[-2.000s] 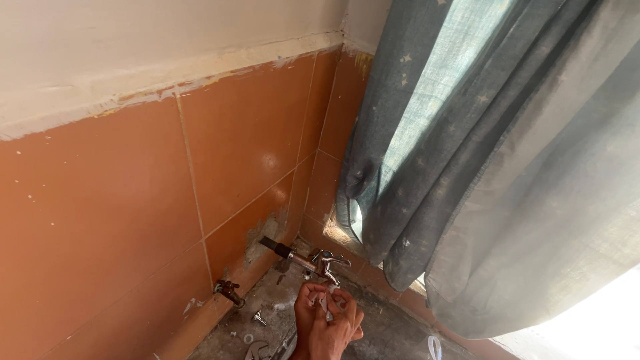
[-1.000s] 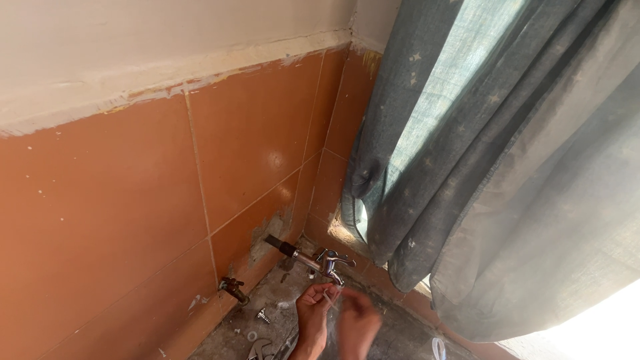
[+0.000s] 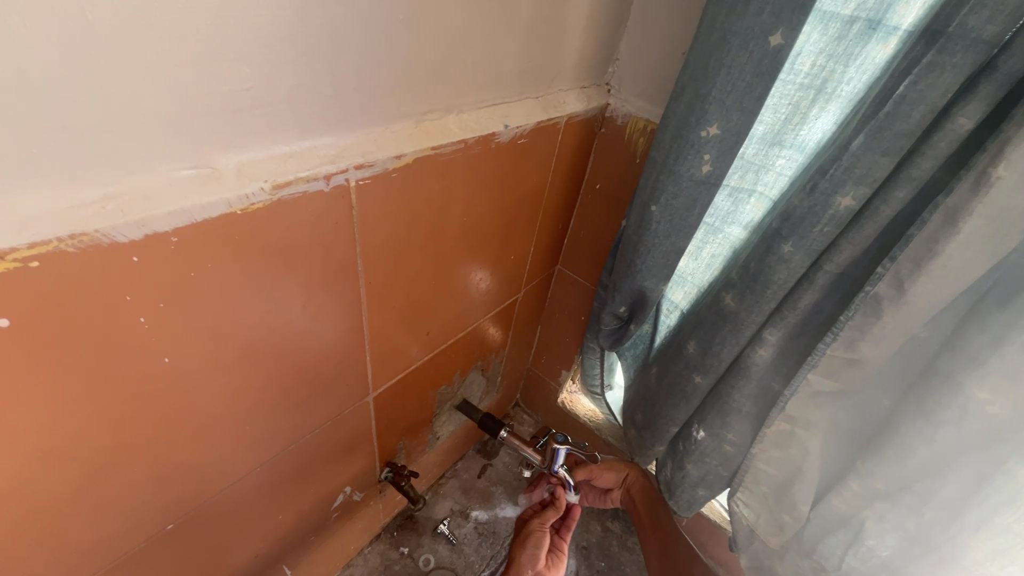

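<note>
A chrome faucet with a lever handle is joined to a metal pipe piece and a black pipe fitting that comes out of the tiled wall. White, tape-like material sits at the end of its down-turned spout. My left hand is just below and left of the spout, its fingertips pinched at the white material. My right hand comes in from the right, with its fingers beside and behind the spout; the fingertips are partly hidden, so its grip is unclear.
An old, dark valve juts from the orange tiled wall at lower left. A small metal fitting and a pale ring lie on the stained grey surface. A grey-blue curtain hangs close on the right.
My hands were together below the faucet, then moved apart, my right hand blurred; now they are at the spout, my right hand reaching it from the right.
</note>
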